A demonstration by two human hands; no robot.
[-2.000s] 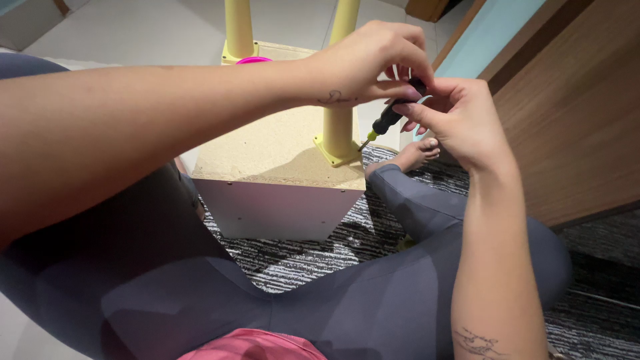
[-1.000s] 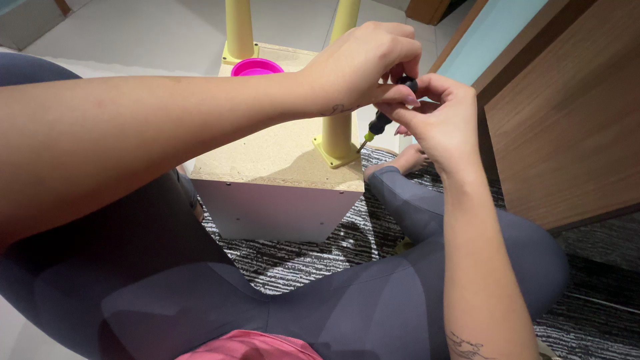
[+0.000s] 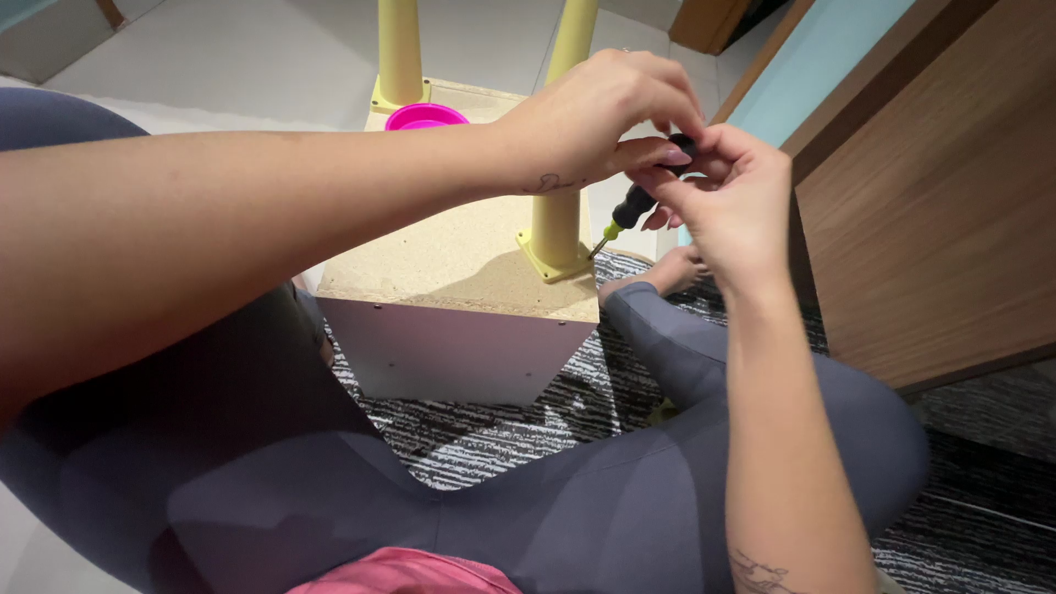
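Note:
A screwdriver [image 3: 634, 206] with a black and lime-green handle slants down to the left, its tip at the right corner of the square base plate of a yellow furniture leg [image 3: 556, 227]. My left hand [image 3: 615, 107] reaches across from the left and grips the upper end of the handle between thumb and fingers. From the right, my right hand [image 3: 730, 186] has its fingertips on the same handle end. The leg stands upright on the raw particle-board face of a cabinet box [image 3: 462, 239] with a pale side panel. Whether the tip sits in a screw is too small to tell.
Another yellow leg [image 3: 400, 58] stands at the board's far left corner, beside a bright pink bowl [image 3: 425, 116] partly hidden by my left forearm. The box rests on a black-and-white striped rug [image 3: 470, 441] between my legs. A wood-grain panel [image 3: 932, 198] rises at the right.
Both hands remain at the screwdriver, with fingers shifted slightly around its handle. More of the pink bowl shows than two seconds ago.

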